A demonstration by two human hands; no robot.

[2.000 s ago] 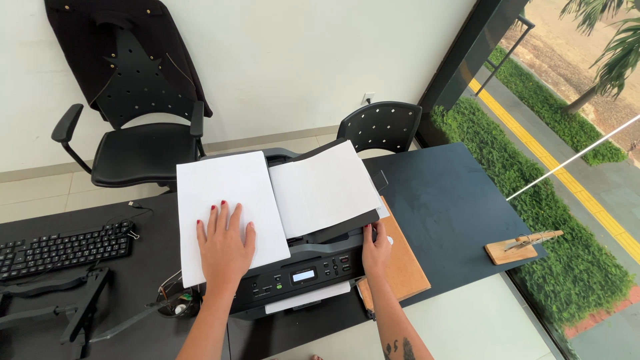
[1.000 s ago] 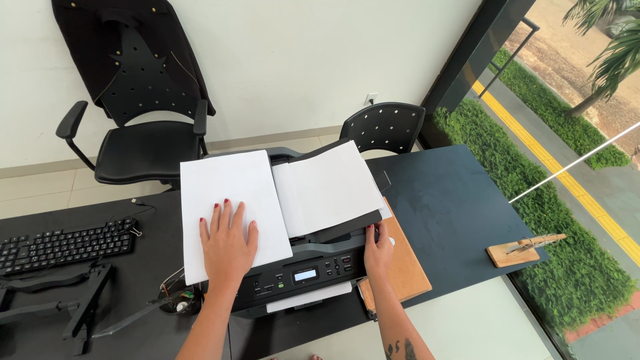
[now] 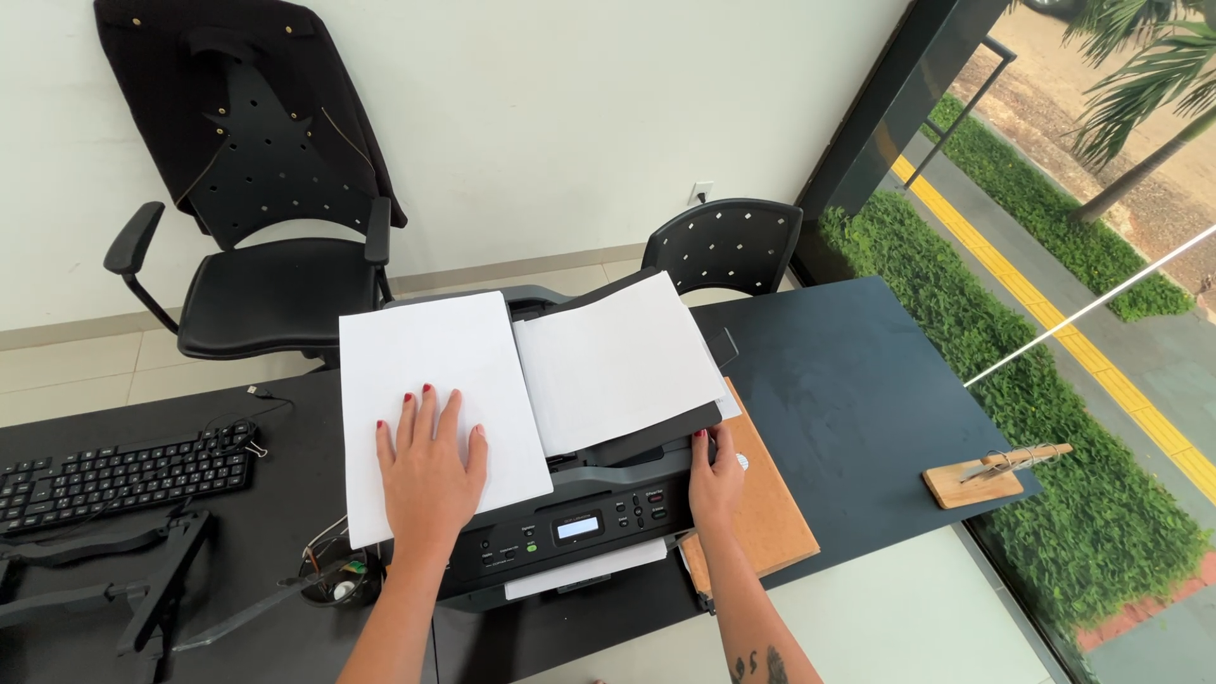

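A black multifunction printer [image 3: 608, 522] stands on the dark desk, its small display lit. My left hand [image 3: 432, 465] lies flat, fingers spread, on a stack of white paper [image 3: 427, 351] over the printer's left top. To the right, more white sheets [image 3: 617, 366] rest on the printer's raised black feeder tray [image 3: 665, 429]. My right hand [image 3: 717, 475] is at this tray's front right corner, thumb and fingers close around the edge; whether it grips the tray cannot be told. Below the control panel, a white sheet [image 3: 584, 570] shows in the output slot.
A black keyboard [image 3: 123, 475], a folded black stand [image 3: 171, 579] and a pen cup [image 3: 337, 579] are on the left. A brown wooden board [image 3: 774, 513] lies right of the printer, and a small wooden holder [image 3: 974, 483] stands near the desk's right end. Two black chairs [image 3: 275, 294] are behind.
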